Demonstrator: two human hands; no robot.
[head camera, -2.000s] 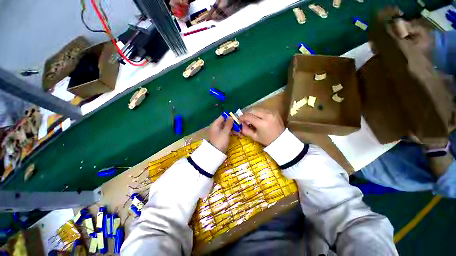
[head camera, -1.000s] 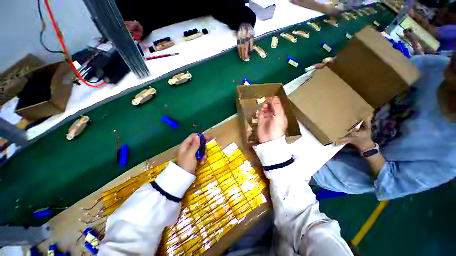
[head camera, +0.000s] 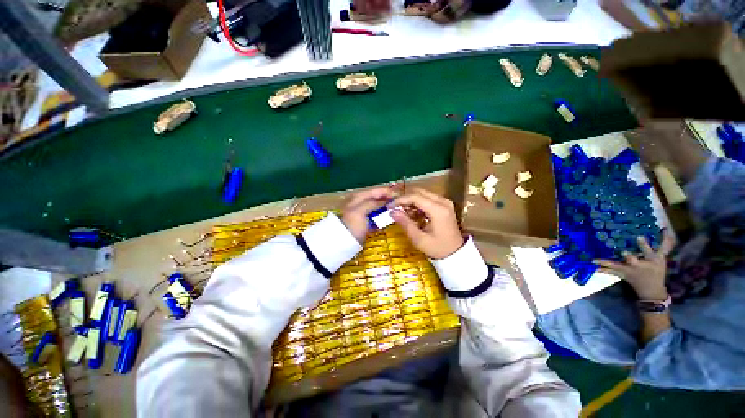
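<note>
A blue battery cell (head camera: 381, 217) with a white or pale pad on its face is held between my two hands above the amber rows. My left hand (head camera: 364, 214) grips its left side. My right hand (head camera: 429, 222) has its fingertips on the pad at the cell's right end. The amber-wrapped parts (head camera: 368, 294) lie in rows under my hands and forearms, wire ends to the left. An open shallow cardboard box (head camera: 535, 220) with several pale-yellow chips (head camera: 490, 186) stands right of my hands.
The green belt (head camera: 392, 122) carries tan-wrapped assemblies (head camera: 290, 96) and blue cells (head camera: 318, 153). Blue cells with cream pads (head camera: 100, 314) lie at lower left. At right, a neighbour's hand touches a pile of blue cells (head camera: 608, 204); a cardboard box (head camera: 678, 69) is held above it.
My right hand has left the shallow box and come to the cell in my left hand. The neighbour's carton has risen, and a pile of blue cells now shows on the white sheet.
</note>
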